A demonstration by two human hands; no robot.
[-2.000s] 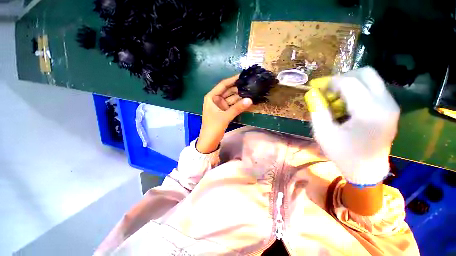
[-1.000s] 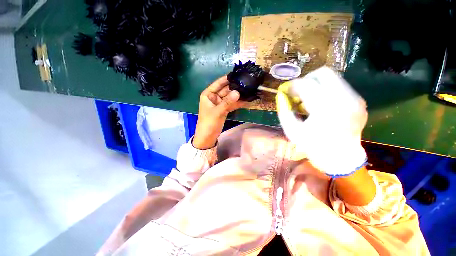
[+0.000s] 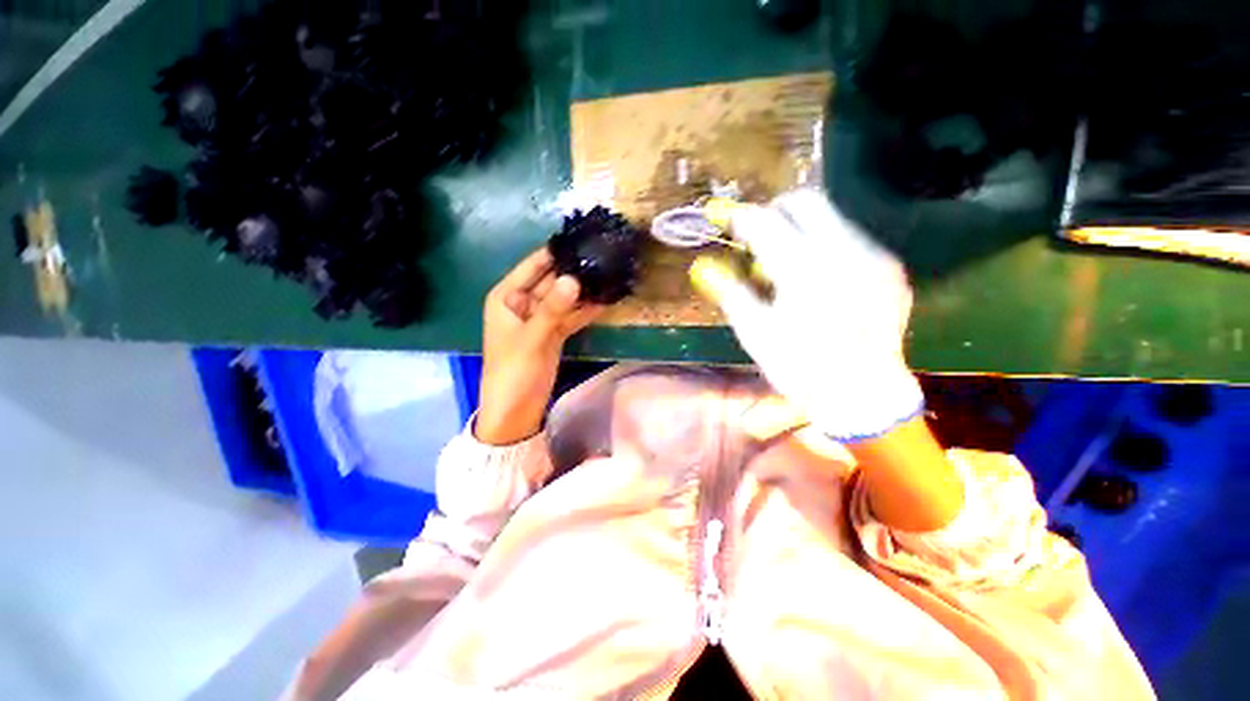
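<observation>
My bare left hand (image 3: 528, 322) holds a rounded black spiky part (image 3: 599, 256) by its lower left edge, with the smooth shiny centre facing up. My right hand (image 3: 823, 315), in a white knit glove with yellow fingertips, is at the small whitish oval glue dish (image 3: 681, 227). Its fingers pinch a thin pale applicator (image 3: 727, 244), of which only a little shows, with its tip at the dish. The dish lies on the stained brown cardboard pad (image 3: 768, 137), just right of the black part.
A large heap of black spiky parts (image 3: 343, 151) lies on the green bench (image 3: 987, 308) to the left. More black parts (image 3: 946, 137) and a dark tray (image 3: 1165, 240) are at the right. Blue bins (image 3: 370, 507) and a blue crate (image 3: 1138, 527) are below the bench edge.
The view has shifted, so the bench things appear further left. My right hand has moved the applicator from the dish to the black part and back to the dish. My left hand keeps its hold.
</observation>
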